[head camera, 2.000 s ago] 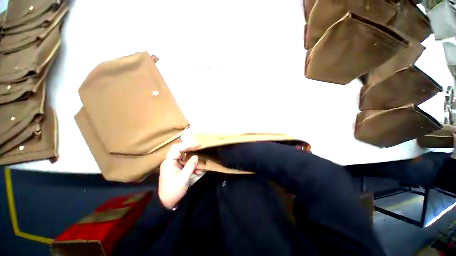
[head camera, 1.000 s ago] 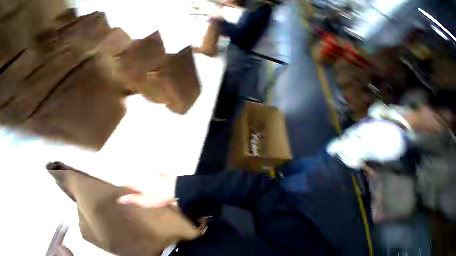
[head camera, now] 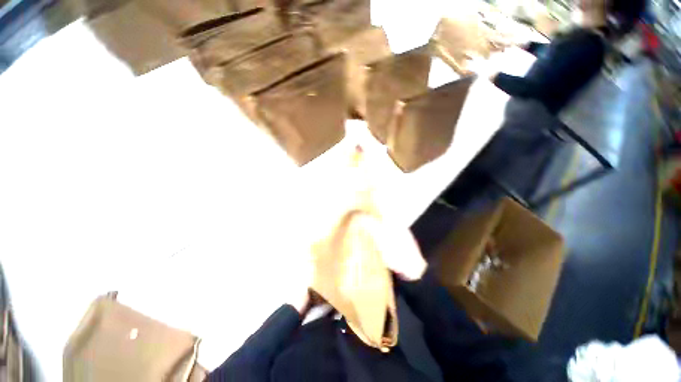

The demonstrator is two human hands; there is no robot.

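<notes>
A tan bag body (head camera: 355, 272) is held upright against my dark-clothed front, at the near edge of the white table (head camera: 142, 194). Its narrow opening faces down toward my body, with a small gold glint at its lower end. My right hand (head camera: 401, 250) is on the bag's right side, overexposed and blurred, and grips it. Only a sliver of my left hand (head camera: 304, 301) shows at the bag's left edge, beyond the dark sleeve; its fingers are hidden. Another tan bag (head camera: 123, 347) with a small shiny stud lies at the lower left.
Several standing bags (head camera: 306, 108) are in rows at the back of the table. An open brown carton (head camera: 523, 261) with pale bits inside is on the floor at the right. Another person (head camera: 556, 82) works at the table's far right. A white blurred thing (head camera: 623, 362) is at the lower right.
The view has swung back left from the aisle. The held bag went from lying broadly over the table edge to upright and narrow at my front. My right hand moved to its right side.
</notes>
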